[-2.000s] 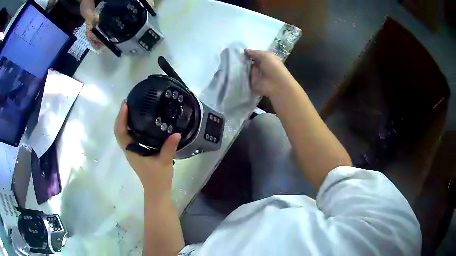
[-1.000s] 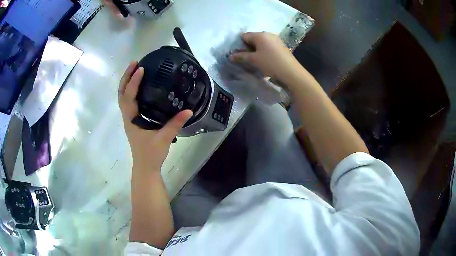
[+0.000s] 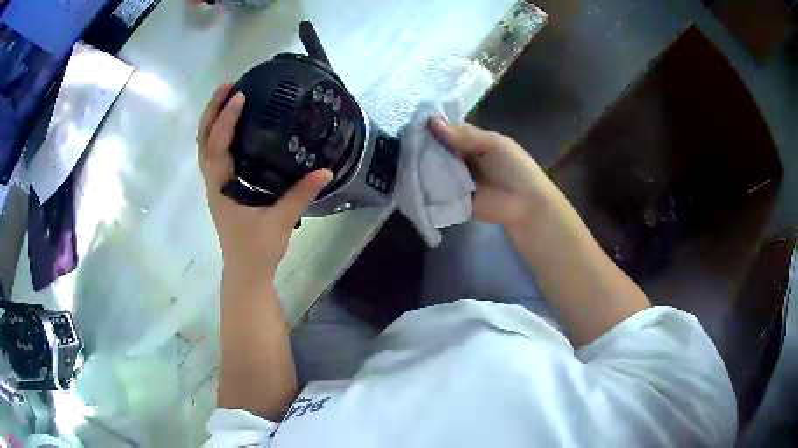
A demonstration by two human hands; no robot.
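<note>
A security camera (image 3: pixel 302 122) with a black round head and grey-white body lies on the white bench, its head towards my left. Two groups of small lens dots show on the head, and a dark sensor panel (image 3: pixel 382 163) on the body. A black antenna (image 3: pixel 313 42) sticks up at its far side. My left hand (image 3: pixel 254 175) grips the black head, fingers on the far side and thumb across the front. My right hand (image 3: pixel 490 166) holds a pale grey crumpled cloth (image 3: pixel 437 175) at the bench edge, against or close beside the camera's body end.
A second camera (image 3: pixel 37 346) stands at the lower left. White paper (image 3: pixel 80 118), a purple item (image 3: pixel 54 232) and a monitor (image 3: pixel 35 79) are at the left. The bench corner (image 3: pixel 516 35) is worn. A large open brown carton (image 3: pixel 682 157) stands at the right.
My right hand has brought the cloth from the bench top back to the camera's body end. The held camera shows slightly higher in view. The far camera and the hand near it have mostly left the picture.
</note>
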